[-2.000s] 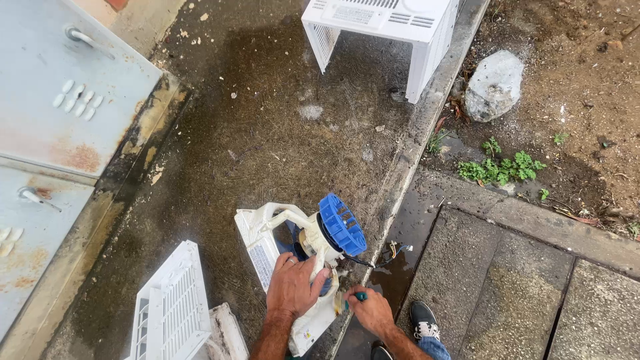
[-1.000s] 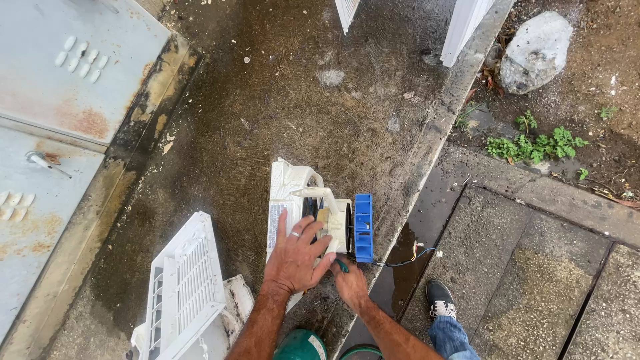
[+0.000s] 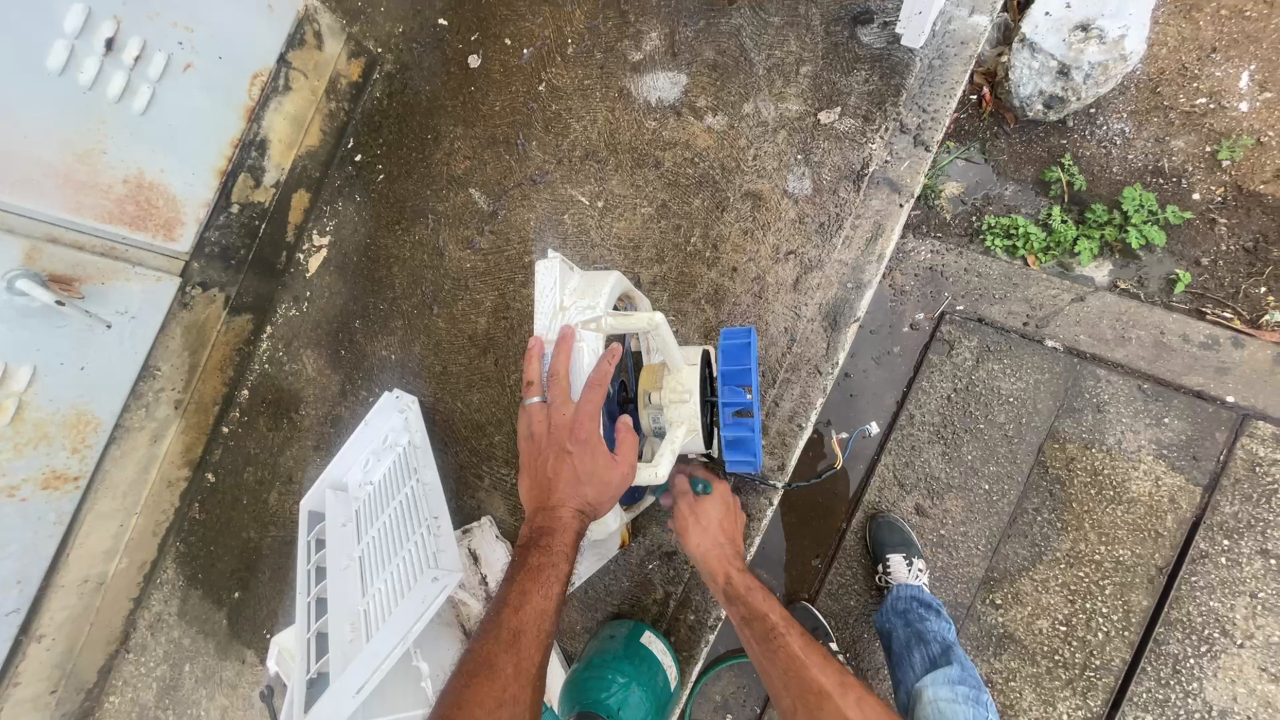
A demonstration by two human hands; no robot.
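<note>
My left hand (image 3: 575,435) lies spread, fingers apart, on the white plastic fan housing (image 3: 590,290), pressing against its side. A motor (image 3: 668,398) sits within the housing's curved arms, and a blue ribbed fan wheel (image 3: 740,400) stands at its right end. Below the motor, my right hand (image 3: 705,515) is closed around a small green handle (image 3: 697,486), whose far end is hidden by the housing. A dark cable with thin coloured wires and a white connector (image 3: 872,429) trails right from the housing over the concrete edge.
A white louvred plastic cover (image 3: 390,540) leans at lower left. Near my arms stands a green container (image 3: 622,672), with a green hose (image 3: 715,672) beside it. Rusty metal cabinet doors (image 3: 110,150) border the left. A concrete curb (image 3: 880,220) runs diagonally right; a rock (image 3: 1075,60) lies beyond.
The housing and blue wheel have turned, the wheel now showing edge-on at the right. My left hand has gone from near the motor to the housing's side. The view has shifted.
</note>
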